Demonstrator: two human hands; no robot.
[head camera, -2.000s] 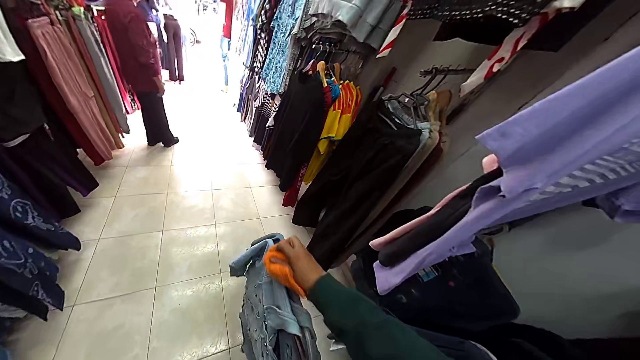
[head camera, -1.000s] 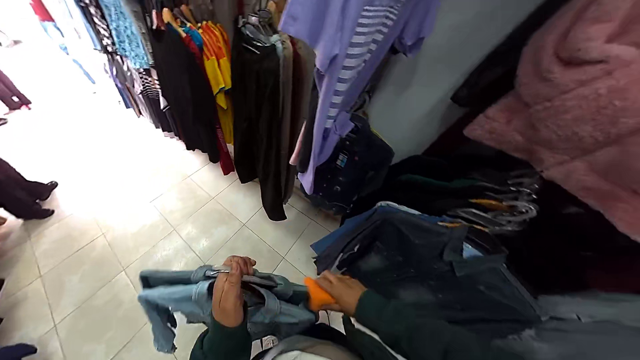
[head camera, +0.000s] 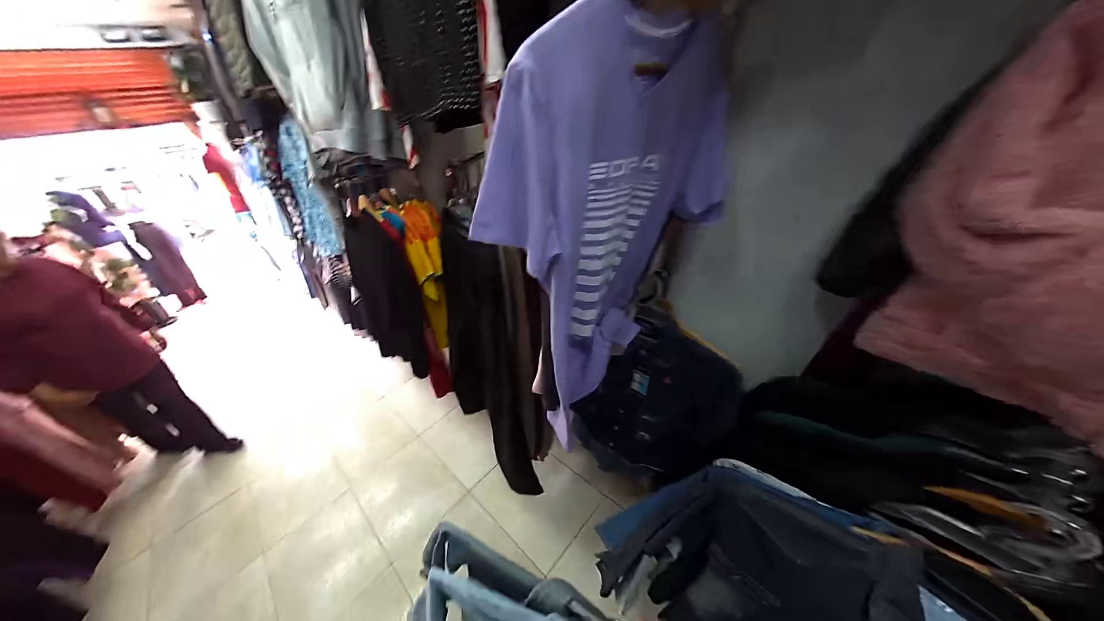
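Neither my left hand nor my right hand shows in the head view. At the bottom edge, a light blue denim garment (head camera: 496, 578) is partly in view, its lower part cut off; whether a hand holds it is hidden. Right of it lie dark denim garments (head camera: 776, 539), with clear plastic hangers (head camera: 983, 530) and an orange item (head camera: 983, 504) beside them. Above hangs a lilac T-shirt (head camera: 561, 172) with white stripes, knotted at its hem, in front of a dark blue denim garment (head camera: 681, 388).
Racks of black trousers (head camera: 470, 328) and yellow clothing (head camera: 423, 250) line the aisle of tiled floor (head camera: 388, 483). A person in a maroon top (head camera: 69, 319) stands at the left. A pink fluffy garment (head camera: 1009, 216) hangs at the right.
Both hands, seen at the light blue denim garment a second ago, are out of view. The view has tilted up. The orange item seen in my right hand no longer shows there.
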